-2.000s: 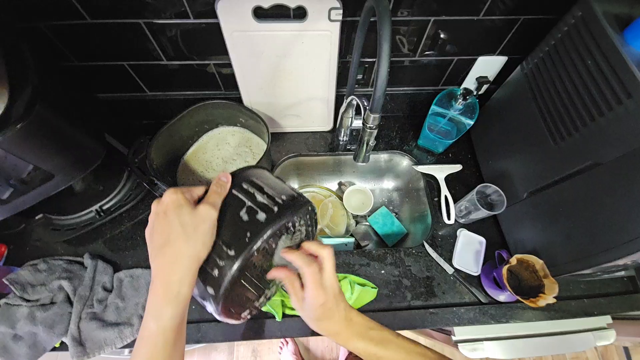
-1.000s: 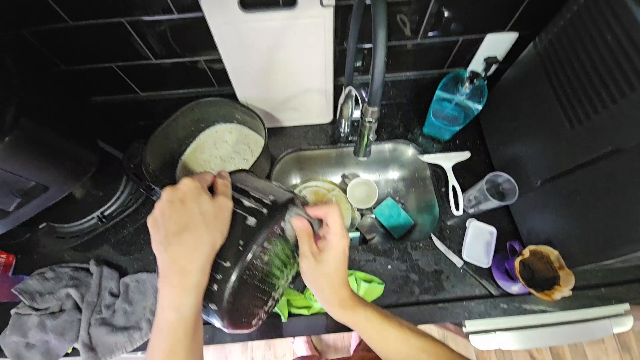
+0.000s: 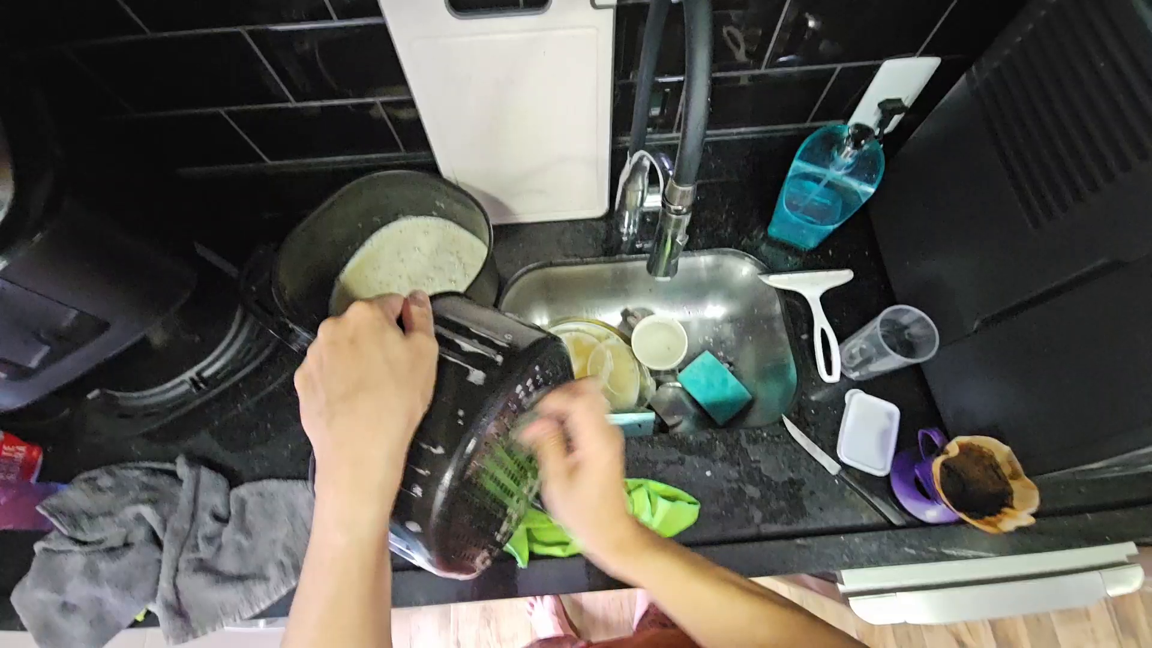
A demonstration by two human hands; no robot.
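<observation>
My left hand [image 3: 369, 378] grips the rim of a black perforated basket [image 3: 450, 423], which is tilted on its side above the counter's front part. My right hand [image 3: 580, 459], blurred, is at the basket's perforated base; whether something is between its fingers cannot be told. Behind the left hand stands a black pot [image 3: 378, 198] holding a pale, foamy liquid [image 3: 418, 256]. Right of the basket, the steel sink [image 3: 720, 270] holds a small white cup [image 3: 660, 342], a glass dish [image 3: 598, 355] and a teal sponge [image 3: 714, 387]. A bright green cloth [image 3: 661, 508] lies beneath and beside the right hand.
A faucet [image 3: 670, 225] rises behind the sink, near a white cutting board [image 3: 531, 117]. To the right are a soap dispenser [image 3: 828, 184], white squeegee [image 3: 821, 315], clear cup [image 3: 891, 342], knife [image 3: 810, 445], white lid [image 3: 868, 432] and purple filter holder [image 3: 927, 481]. A grey towel [image 3: 171, 549] lies left.
My right hand has shifted about over the basket's base. The left hand keeps its hold on the basket's rim, and the basket stays tilted.
</observation>
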